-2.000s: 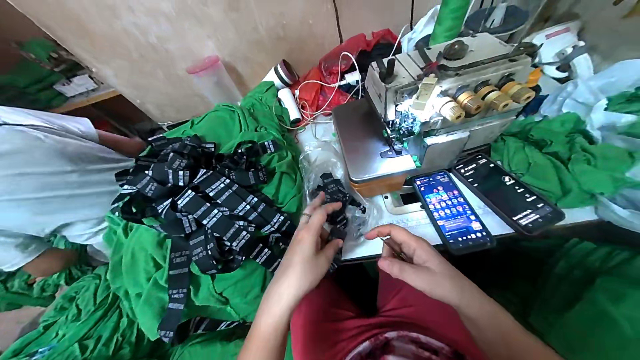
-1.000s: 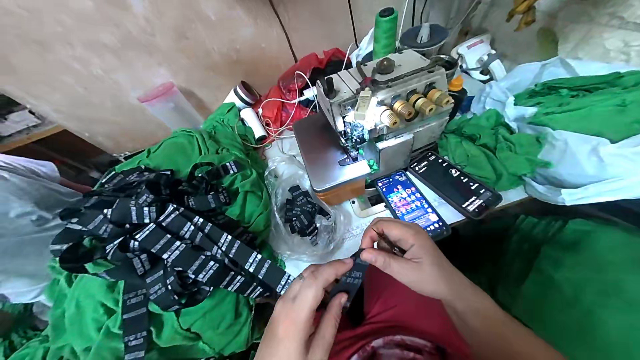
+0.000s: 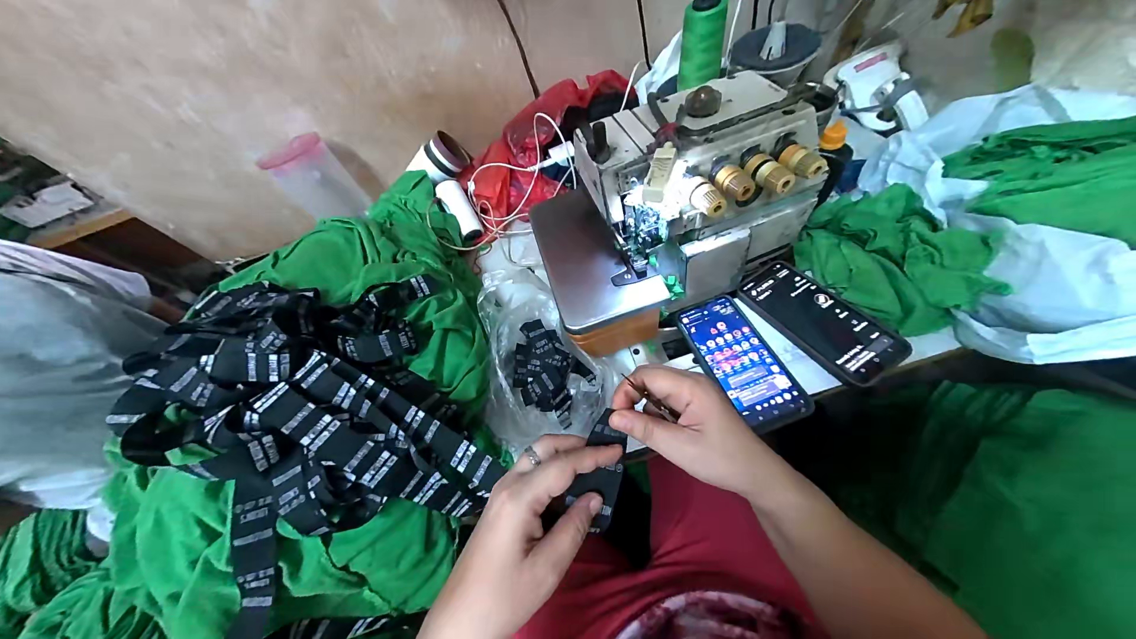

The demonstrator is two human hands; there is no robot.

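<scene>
My left hand (image 3: pixel 546 506) grips a black printed label tape (image 3: pixel 603 479) above my lap. Pinched at the tape's upper end are the fingers of my right hand (image 3: pixel 679 417), which also holds a small, thin metal tool (image 3: pixel 655 404); its exact kind is unclear. A long tangle of the same printed tape (image 3: pixel 328 426) lies over green fabric (image 3: pixel 373 559) on the left. Beyond my hands, a clear plastic bag (image 3: pixel 501 355) holds small black label pieces (image 3: pixel 546 368).
An overlock sewing machine (image 3: pixel 710 177) stands ahead, its metal plate (image 3: pixel 586 266) near the bag. Two smartphones (image 3: pixel 745 364) (image 3: pixel 825 324) lie to its right. Green thread (image 3: pixel 701 49) rises behind it. A person in a light shirt (image 3: pixel 62 364) is at the left. Green cloth (image 3: pixel 896 253) lies at right.
My hands were apart near the bag two seconds ago, with no tape plainly between them. They have come together on the black tape over my lap. The view has shifted.
</scene>
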